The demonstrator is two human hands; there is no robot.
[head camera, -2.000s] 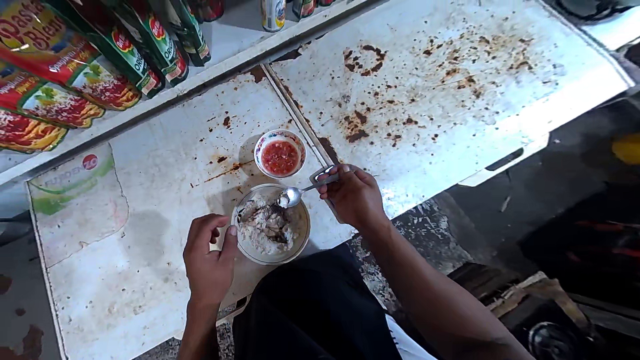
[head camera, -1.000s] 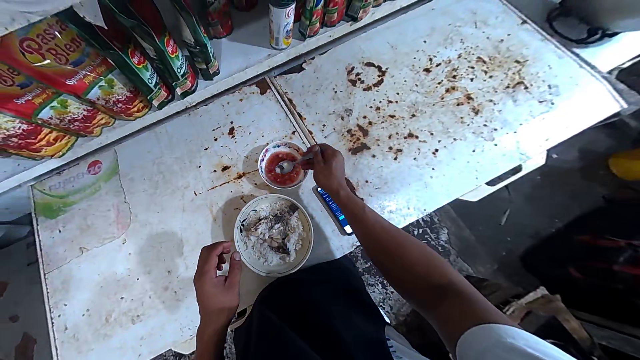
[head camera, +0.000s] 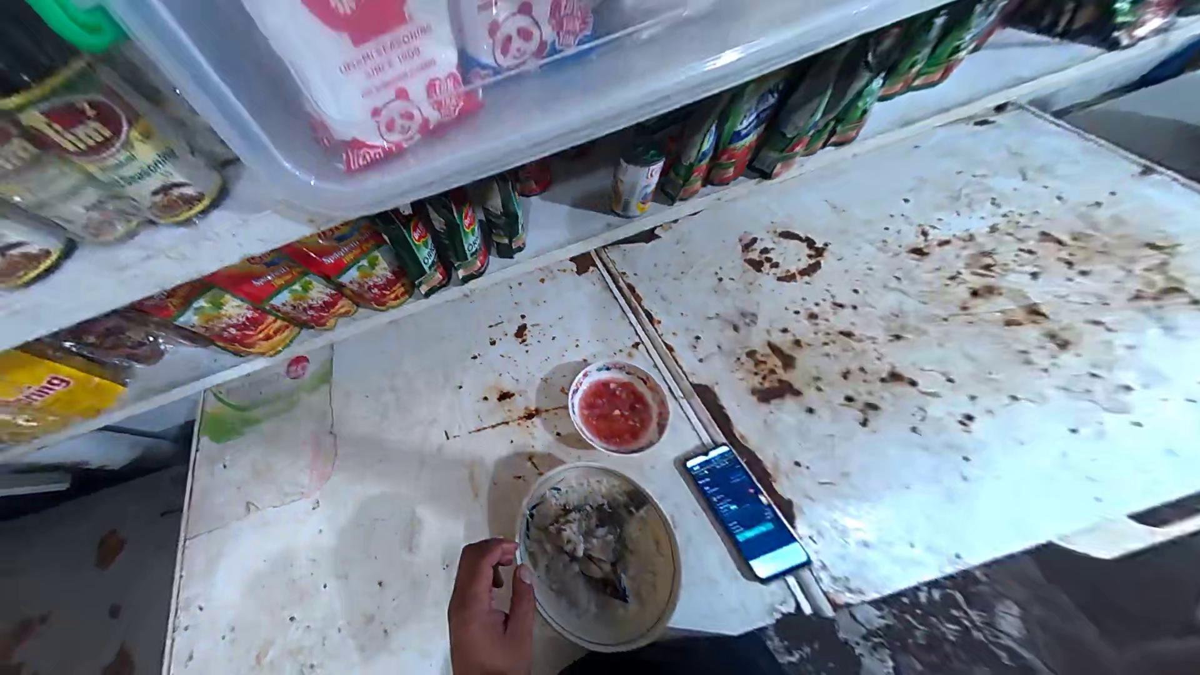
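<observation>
My left hand [head camera: 492,605] rests at the left rim of a bowl of white rice with dark pieces of food [head camera: 600,558], thumb and forefinger at the rim; whether they grip it is hard to tell. Just above stands a smaller patterned bowl of chunky red sauce [head camera: 619,408]. A smartphone with its screen lit [head camera: 747,511] lies to the right of both bowls, by the metal seam of the worn white surface. My right hand is out of view, and no spoon shows.
A shelf edge [head camera: 525,267] runs behind the white surface [head camera: 375,450], holding red sauce pouches [head camera: 352,262], green pouches [head camera: 459,230] and a can [head camera: 637,180]. A clear plastic bin [head camera: 525,122] with white packets overhangs at the top. Rust spots mark the right side.
My right hand, at the sauce bowl with the spoon a second ago, has left the view. The view has tilted up toward the shelves. My left hand remains by the rice bowl.
</observation>
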